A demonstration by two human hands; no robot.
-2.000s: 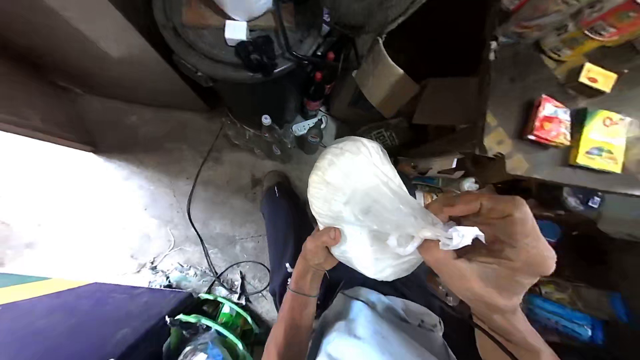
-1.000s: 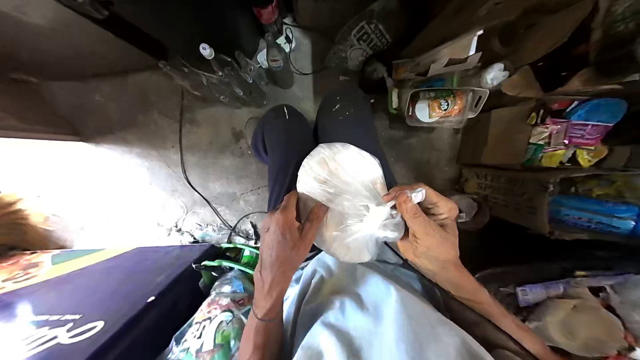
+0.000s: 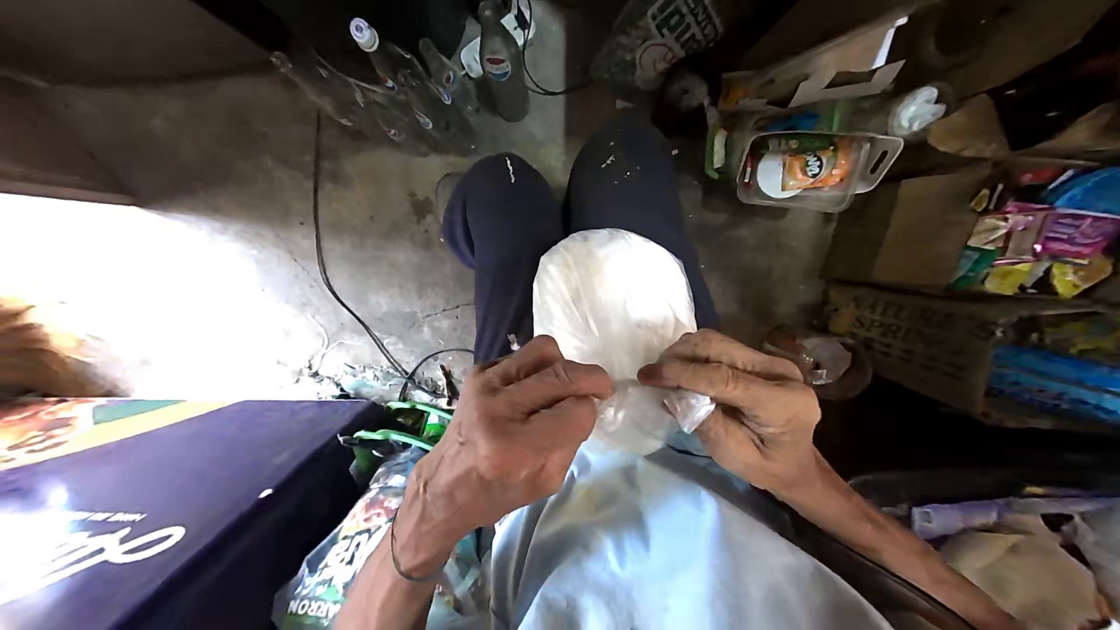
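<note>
A filled white, translucent plastic bag (image 3: pixel 612 293) lies on my lap, against my dark trouser legs. My left hand (image 3: pixel 525 416) pinches the bag's gathered neck between thumb and forefinger from the left. From the right, my right hand (image 3: pixel 744 398) pinches the same neck, its fingertips close to those of the left. A twisted end of the bag (image 3: pixel 689 409) sticks out under my right fingers. The bag's contents look white and cannot be told.
Glass bottles (image 3: pixel 503 66) stand on the concrete floor ahead, near a black cable (image 3: pixel 319 236). A dark blue box (image 3: pixel 201 490) is at the left. On the right are a clear plastic container (image 3: pixel 822 188), a cardboard box with packets (image 3: pixel 910 227) and a bin of waste (image 3: pixel 1015 560).
My left hand has moved from the bag's side to its neck, beside my right hand. The bag was held up to the right two seconds ago and now rests on my lap. The view has shifted.
</note>
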